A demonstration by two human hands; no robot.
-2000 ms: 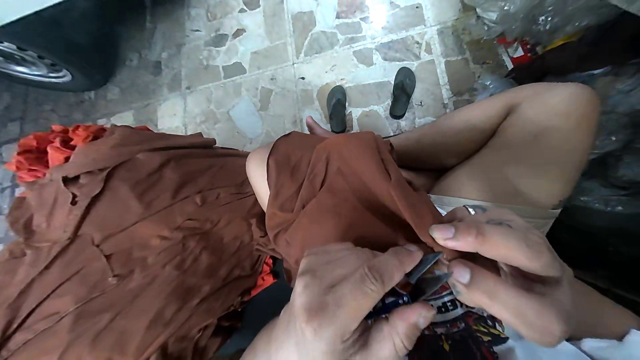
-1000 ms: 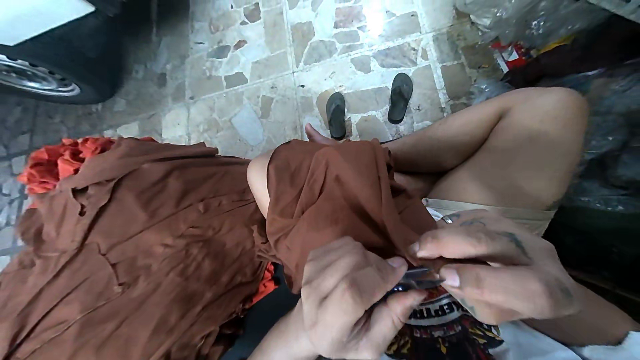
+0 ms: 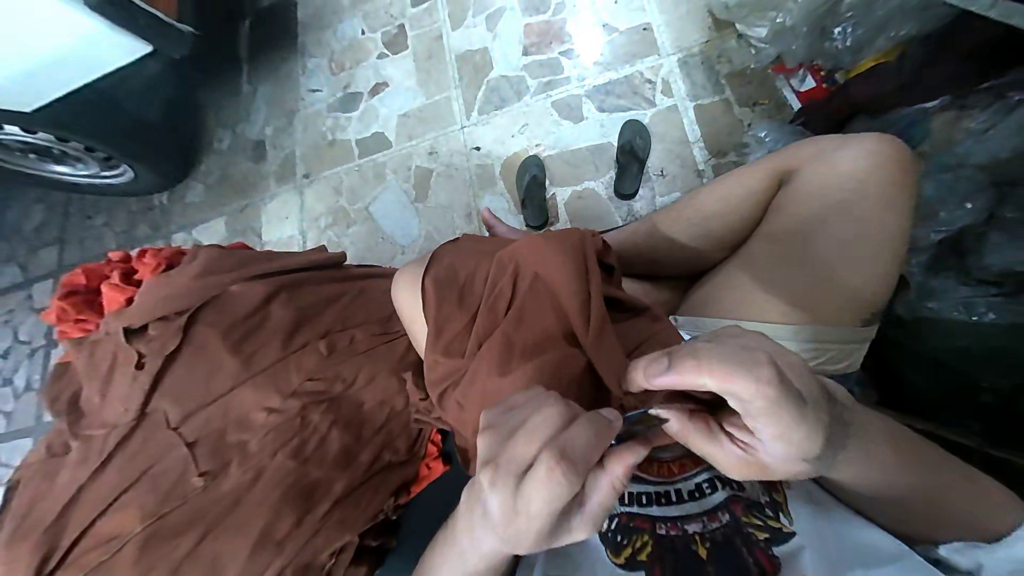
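Note:
Brown fabric (image 3: 520, 320) lies draped over my lap, and its edge runs up to my right hand (image 3: 744, 400), whose fingers and thumb pinch it. Close beside it, my left hand (image 3: 544, 472) grips a small metal tool (image 3: 634, 416) between thumb and fingers. Its blades are mostly hidden by my fingers, so its exact kind cannot be told. The fingertips of both hands nearly meet in front of my printed white shirt (image 3: 704, 512).
A large heap of brown fabric (image 3: 264, 384) lies at the left, with bunched orange fabric (image 3: 112, 288) behind it. Two dark flip-flops (image 3: 632, 160) rest on the stone-tiled floor (image 3: 416, 168). A vehicle wheel (image 3: 72, 152) stands at upper left, clear plastic bags (image 3: 960, 208) at right.
The small metal tool's blades showed apart between my hands two seconds ago; now my fingers cover most of them. Both hands stay close together at the fabric edge.

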